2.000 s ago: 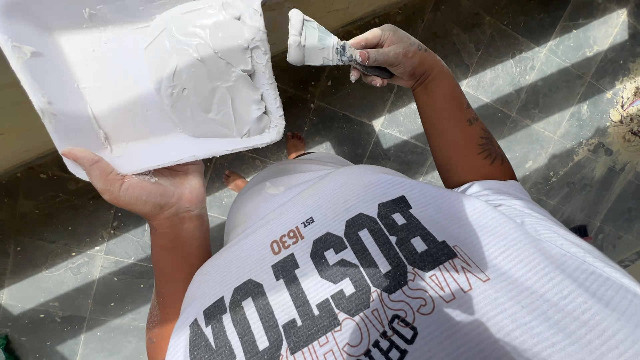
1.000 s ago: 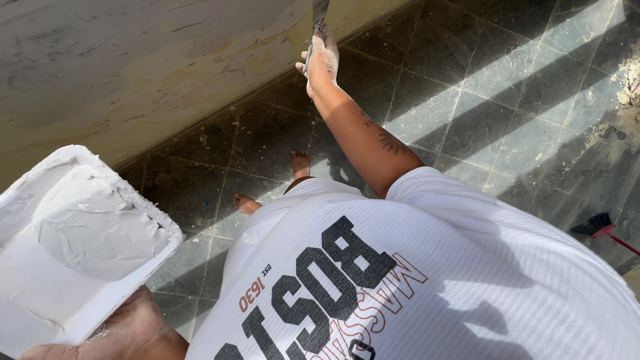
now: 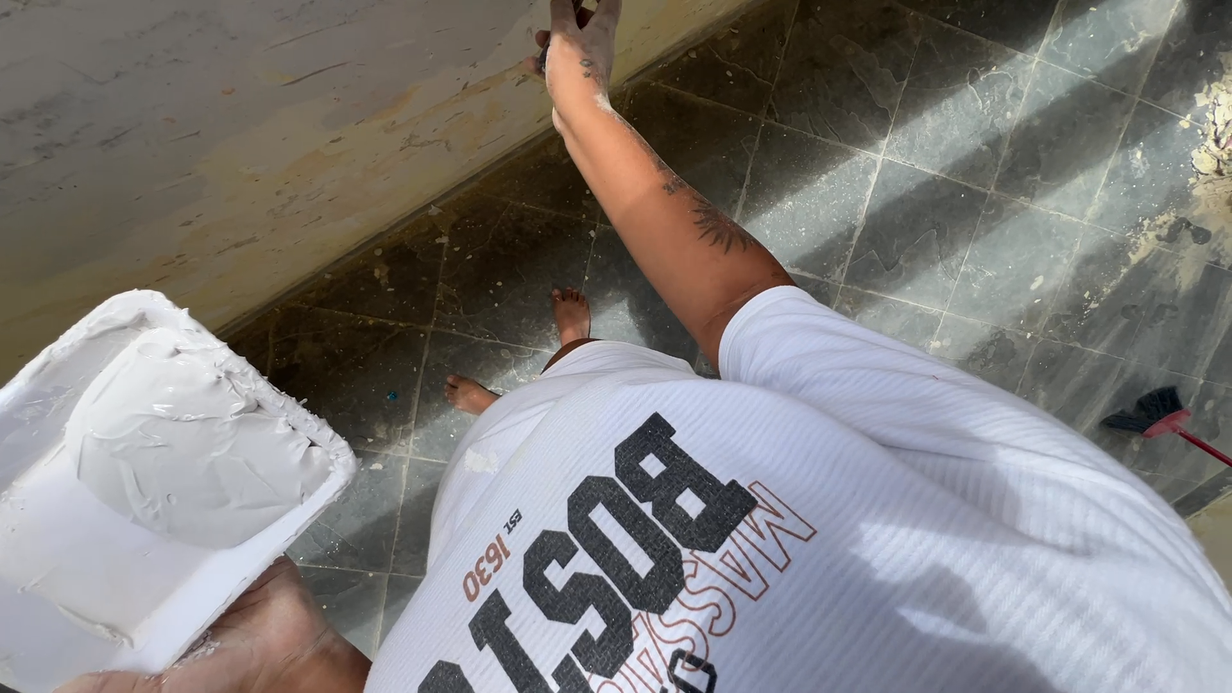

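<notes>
A white plastic tray (image 3: 327, 481) fills the lower left, tilted, with a thick mound of white filler paste (image 3: 183, 433) in it. Beneath its near edge my left hand (image 3: 260, 640) supports it, the fingers mostly hidden under the tray. My right arm stretches up to the top edge, where my right hand (image 3: 582, 38), dusted white, is closed around a dark handle (image 3: 542, 53) in front of the wall. The tool's blade is out of frame. The wall (image 3: 289, 125) shows grey and yellowish patches with scrape marks.
Dark stone floor tiles (image 3: 818, 164) spattered with pale bits run along the wall's foot. A broom with black bristles (image 3: 1145, 412) and a red handle lies at the right. Pale debris (image 3: 1213, 125) sits at the upper right edge. My bare feet (image 3: 571, 313) stand near the wall.
My right hand has moved from beside the tray up to the wall, carrying the putty knife. In the view, the tray and my left hand are now lower and further left.
</notes>
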